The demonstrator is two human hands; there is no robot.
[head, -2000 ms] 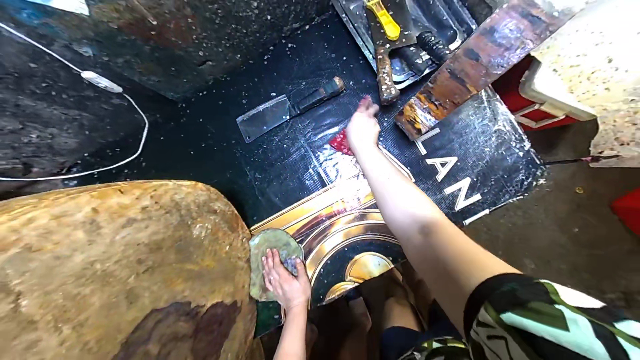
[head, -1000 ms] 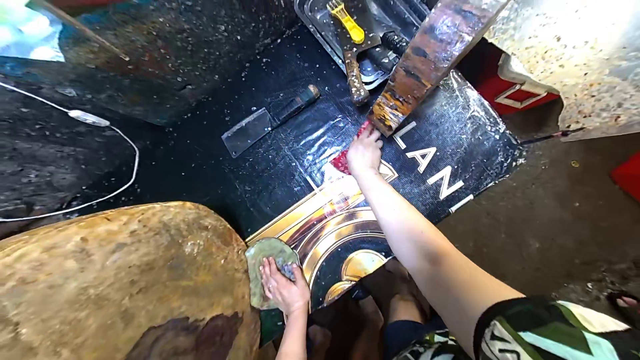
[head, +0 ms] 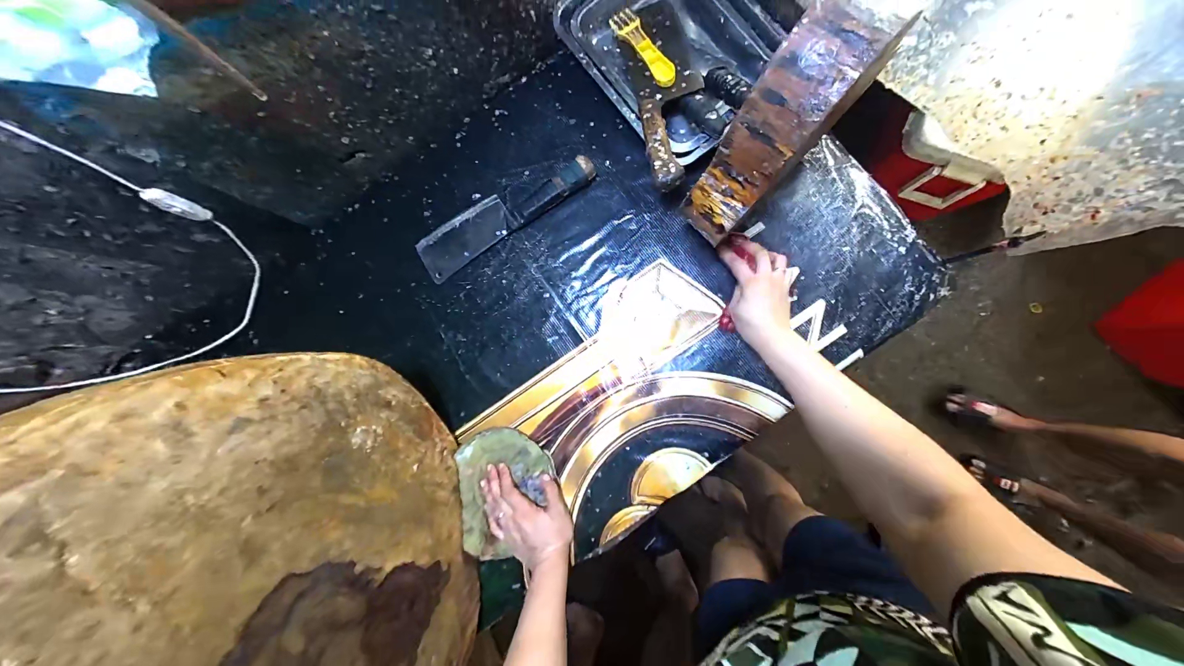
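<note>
My left hand [head: 527, 518] rests on a round greenish pad [head: 476, 532] beside the big rounded wooden block, with something small and bluish under the palm. My right hand [head: 758, 287] grips a red cloth [head: 726, 319] against the black printed sheet [head: 601, 250], close to the lower end of a worn wooden board [head: 768, 120]. Parts of the cloth show at the fingertips and beside the palm. A cleaver [head: 472, 236] lies flat on the sheet, left of my right hand.
A black tray [head: 592, 55] at the top holds a yellow fork-like tool [head: 647, 51] and a dark-bladed tool with a worn handle [head: 659, 148]. A white cord [head: 250, 287] runs at left. The wooden block [head: 231, 499] fills the lower left. Another person's feet [head: 999, 416] show at right.
My right hand has moved with the red cloth over the sheet to the lower end of the board. My left hand stays on the round pad. The other person's legs have come into view.
</note>
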